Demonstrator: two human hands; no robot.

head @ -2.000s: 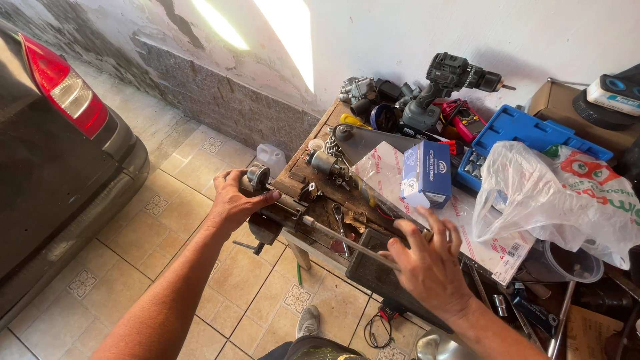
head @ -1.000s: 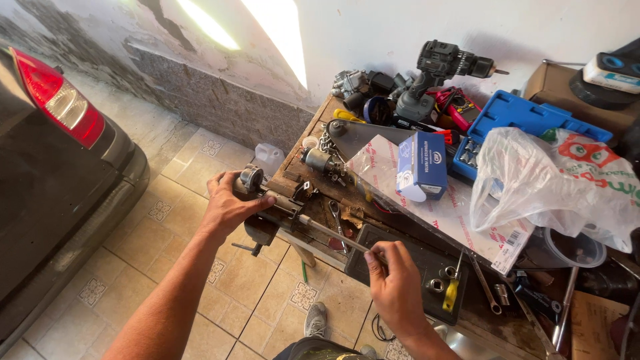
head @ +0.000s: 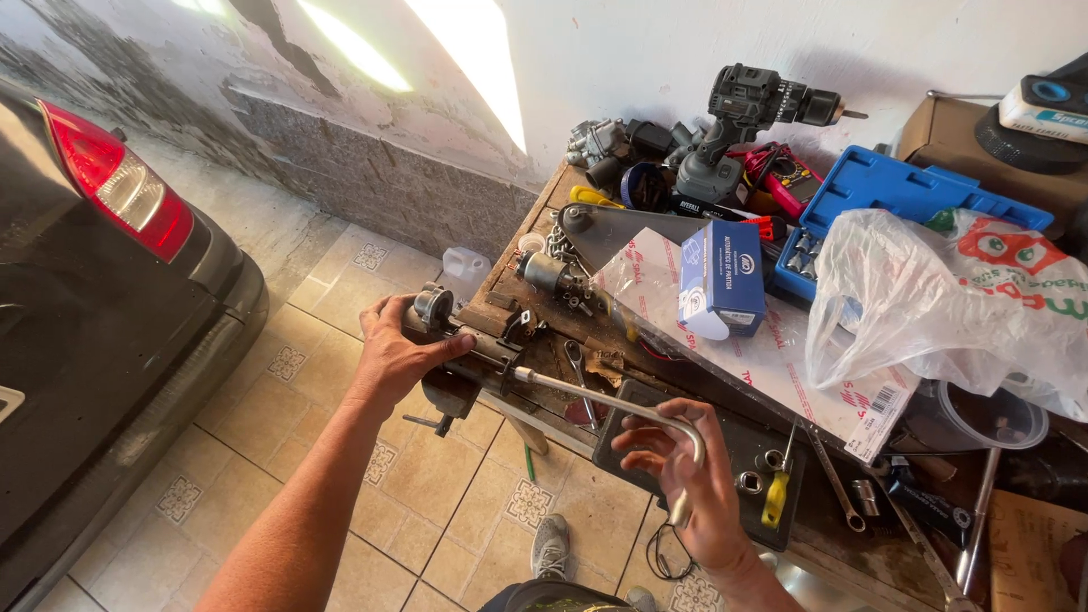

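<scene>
My left hand (head: 406,350) grips a round metal part (head: 433,308), its thumb lying along the top of a bench vise (head: 467,361) at the workbench's corner. From the vise, a long metal rod (head: 586,393) with a socket-like end runs toward my right hand (head: 684,476). The rod's curved handle passes through my right hand, with the palm against it and the fingers partly curled. Whether the socket-like end is seated on something is hard to see. A cylindrical metal motor part (head: 548,272) lies on the bench just behind the vise.
On the bench (head: 544,208) are a cordless drill (head: 739,127), a blue box (head: 722,276), a blue socket case (head: 918,191), a plastic bag (head: 943,297), a ratchet (head: 580,374) and a yellow-handled screwdriver (head: 775,497). A car (head: 110,340) stands at the left on the tiled floor.
My right hand held the rod's straight-looking end one second ago; now it is around a curved handle, with the hand turned palm up. My left hand stays at the vise.
</scene>
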